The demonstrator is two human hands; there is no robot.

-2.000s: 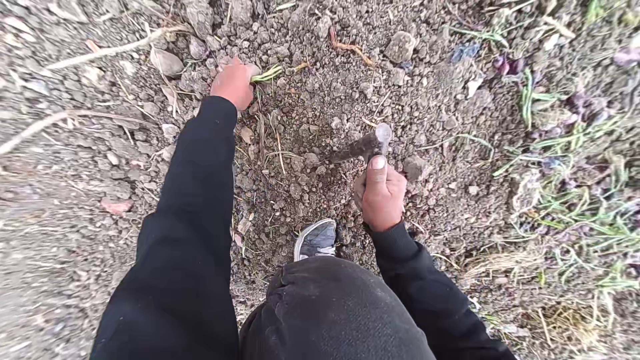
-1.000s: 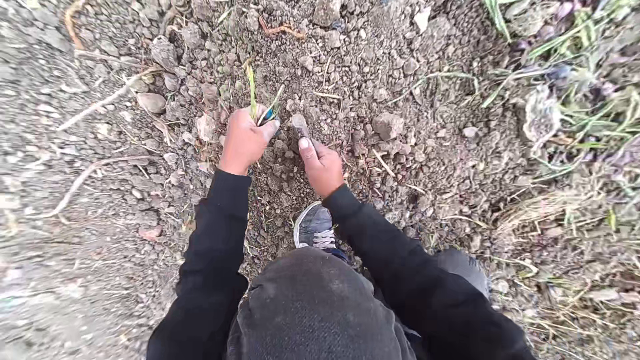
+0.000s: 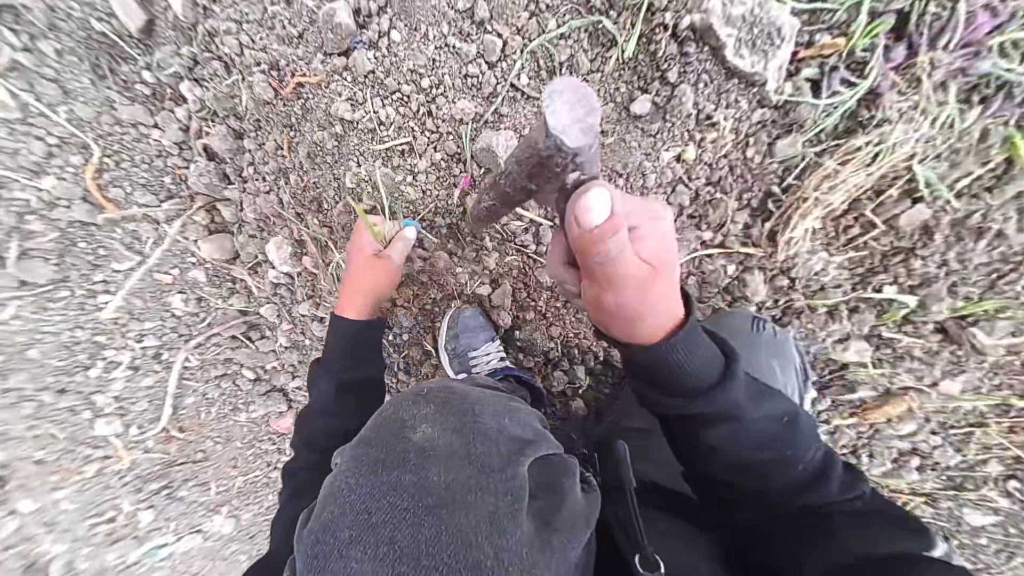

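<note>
My right hand [image 3: 620, 260] is closed around the handle of a small hand tool [image 3: 536, 164], raised above the soil. The tool has a worn, dirt-caked head with a pale round end; most of its handle is hidden in my fist. Lower and to the left, my left hand [image 3: 372, 268] pinches thin green and dry plant stems [image 3: 376, 224] close to the ground. A small blue piece [image 3: 410, 225] shows at the thumb tip; what it is I cannot tell. A tiny pink bit [image 3: 465, 183] lies on the soil between the two hands.
Cloddy, stony soil surrounds my sneaker [image 3: 472, 344]. A large clod or rock [image 3: 752, 40] sits at the upper right, near green and purple plants [image 3: 864, 72]. Dry straw [image 3: 832, 184] lies right of the tool, and a pale root [image 3: 172, 376] at the left.
My right hand has lifted the tool from near the ground beside my left hand. The left hand stays low with the stems. The view has shifted.
</note>
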